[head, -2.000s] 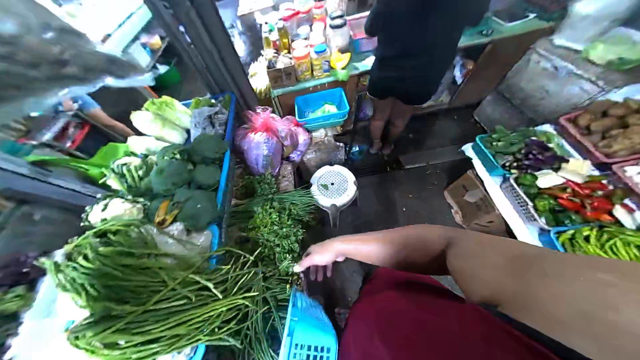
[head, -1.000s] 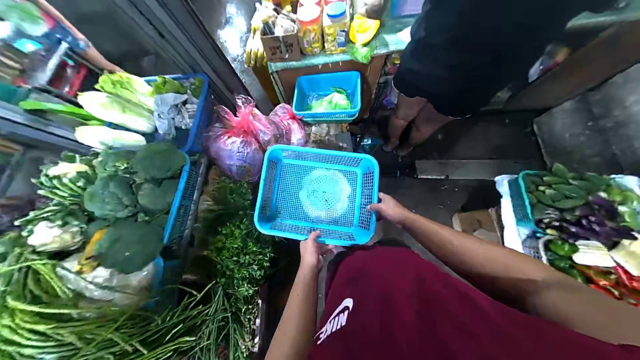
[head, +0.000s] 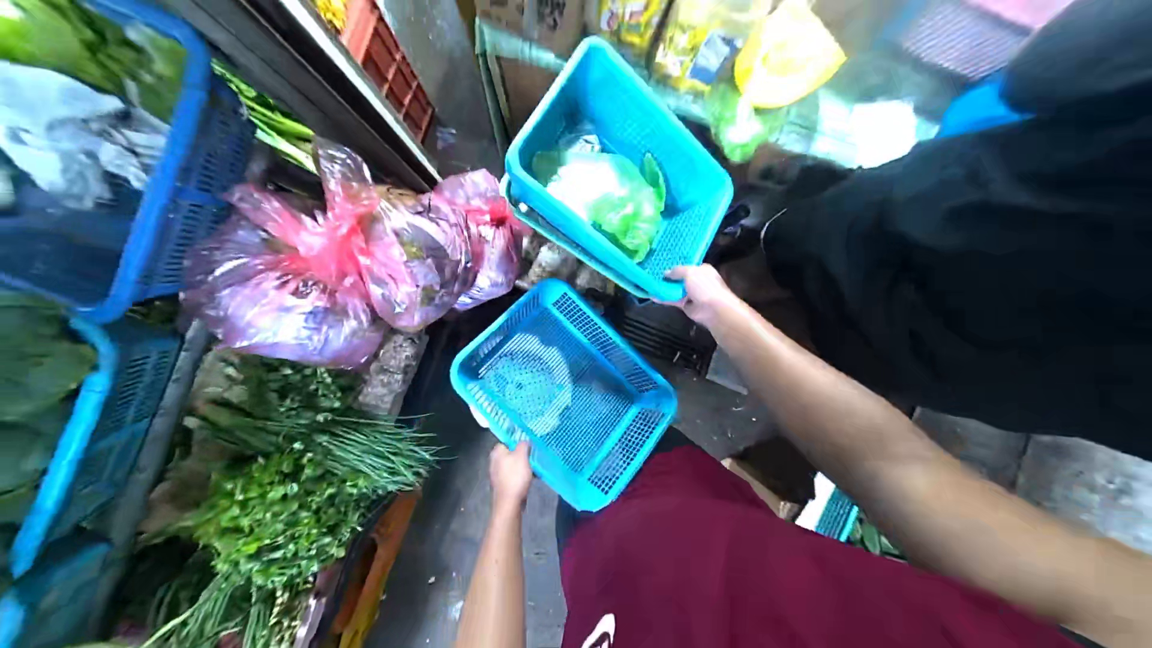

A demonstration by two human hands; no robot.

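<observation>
My left hand [head: 511,472] grips the near left rim of an empty blue plastic basket [head: 594,423]. Through its mesh bottom a round white stool top [head: 526,382] shows. My right hand [head: 706,292] holds the near corner of a second blue plastic basket [head: 711,193], just beyond the first. Inside that one lies a green and clear plastic bag [head: 612,198], its contents hard to make out.
Pink plastic bags [head: 333,261] stand left of the baskets. Chives [head: 378,454] and leafy herbs [head: 270,513] lie below them. Blue crates [head: 171,189] line the left edge. A person in dark clothes [head: 972,261] stands close at the right.
My right hand has let go of the empty basket and taken hold of the one with the bag. The left hand still holds the empty basket. The view has moved nearer the pink bags.
</observation>
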